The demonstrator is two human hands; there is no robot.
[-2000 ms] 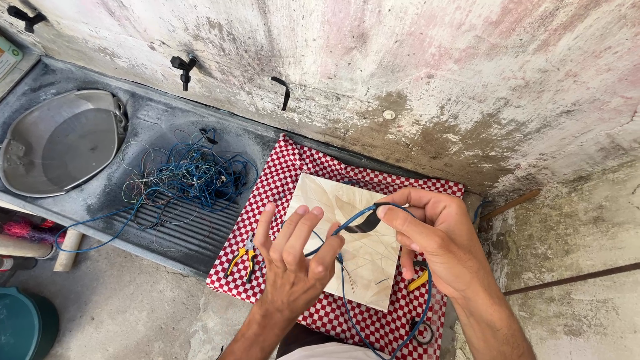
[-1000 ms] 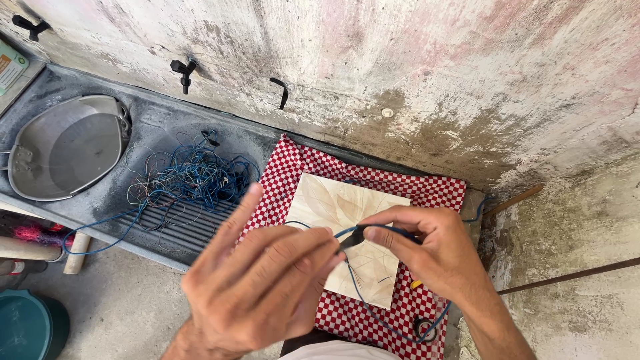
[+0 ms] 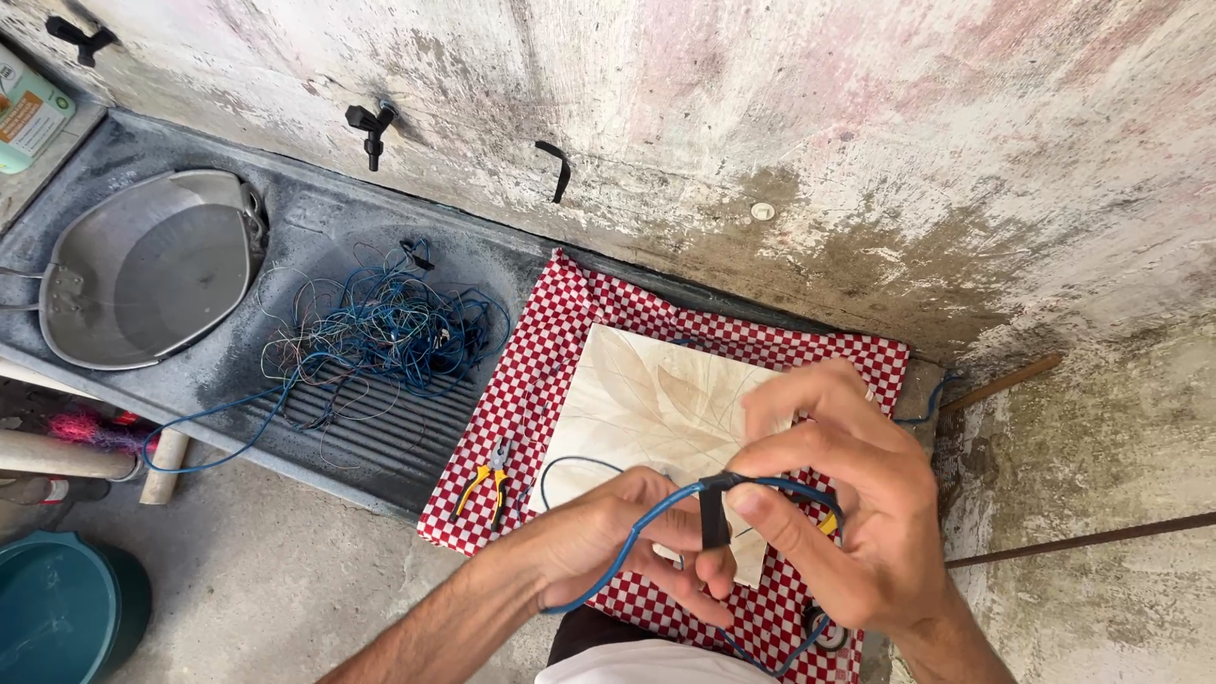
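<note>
A blue cable (image 3: pixel 635 541) arches between my hands, with black electrical tape (image 3: pixel 714 513) around one spot and a short flap of it hanging down. My right hand (image 3: pixel 836 503) pinches the taped spot between thumb and fingertips. My left hand (image 3: pixel 636 532) is beneath the cable, its fingers curled close to the tape flap; whether it grips the cable is unclear. Below both hands lies a leaf-patterned beige tile (image 3: pixel 655 389) on a red and white checkered cloth (image 3: pixel 513 380). Pliers with yellow and black handles (image 3: pixel 486 480) rest on the cloth, left of the tile.
Tangled blue wires (image 3: pixel 389 323) lie on the ribbed grey sink (image 3: pixel 332 204), beside a metal basin (image 3: pixel 152 271). Black taps (image 3: pixel 372 133) and a black strip (image 3: pixel 559 171) are on the wall. A teal bucket (image 3: pixel 71 608) stands on the floor. A tape roll (image 3: pixel 828 629) lies near the cloth's front edge.
My left hand has moved from in front of the cable to beneath it. The tape flap now hangs down in plain sight. My right hand still holds the taped spot.
</note>
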